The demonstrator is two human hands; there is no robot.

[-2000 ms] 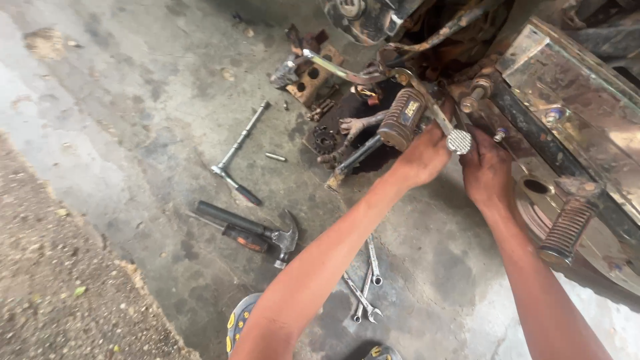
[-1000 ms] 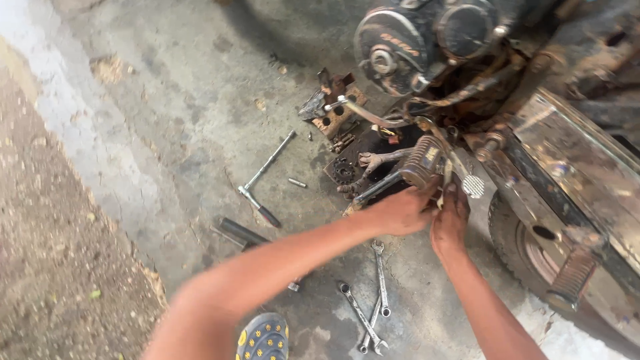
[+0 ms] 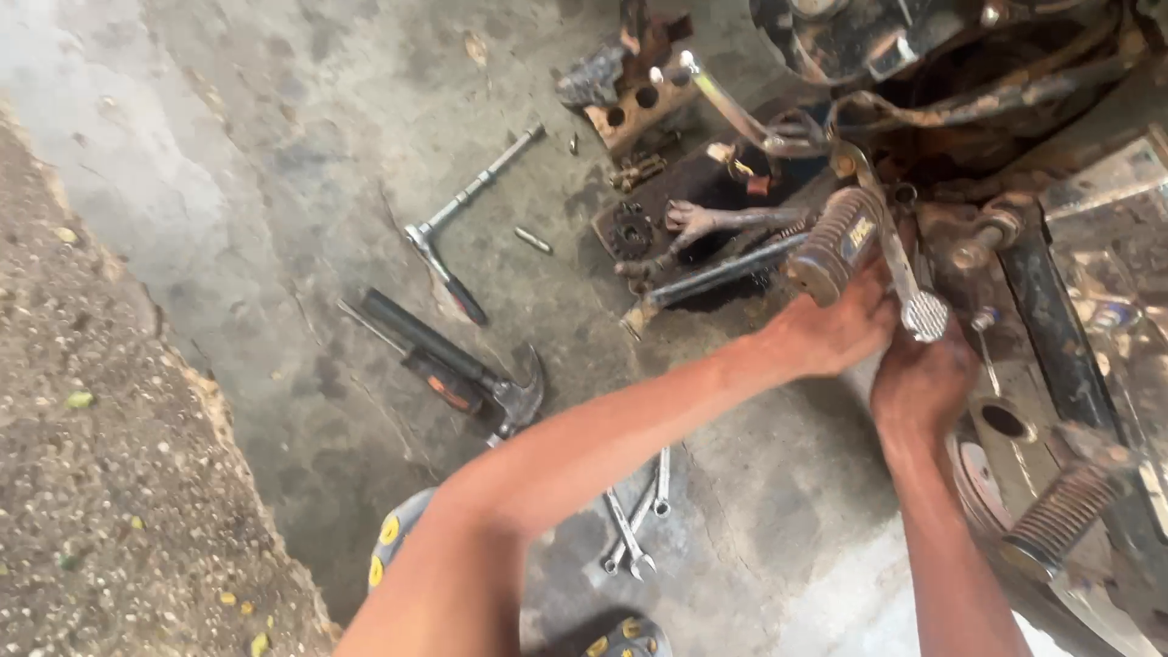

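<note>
My left hand (image 3: pixel 844 319) is beside the ribbed rubber footpeg (image 3: pixel 835 242) of a motorcycle, its fingers reaching in under the metal pedal lever (image 3: pixel 899 246). Just right of it, my right hand (image 3: pixel 926 379) reaches up below the round knurled pedal pad (image 3: pixel 925 317). Both hands meet near the frame, and the pedal and footpeg hide the fingertips, so whatever they grip does not show. A second ribbed footpeg (image 3: pixel 1063 520) sticks out at the lower right, by the black frame bar (image 3: pixel 1058 319).
On the concrete floor lie a ratchet with extension (image 3: pixel 474 182), a small metal pin (image 3: pixel 533 240), a claw hammer (image 3: pixel 438 342), a screwdriver (image 3: pixel 438 379) and several combination wrenches (image 3: pixel 630 529). A holed brick (image 3: pixel 634 109) and a toothed sprocket (image 3: pixel 630 230) are near the motorcycle.
The view has shifted. Both hands stay close together by the footpeg and pedal; the left arm no longer covers the hammer as it did one second ago.
</note>
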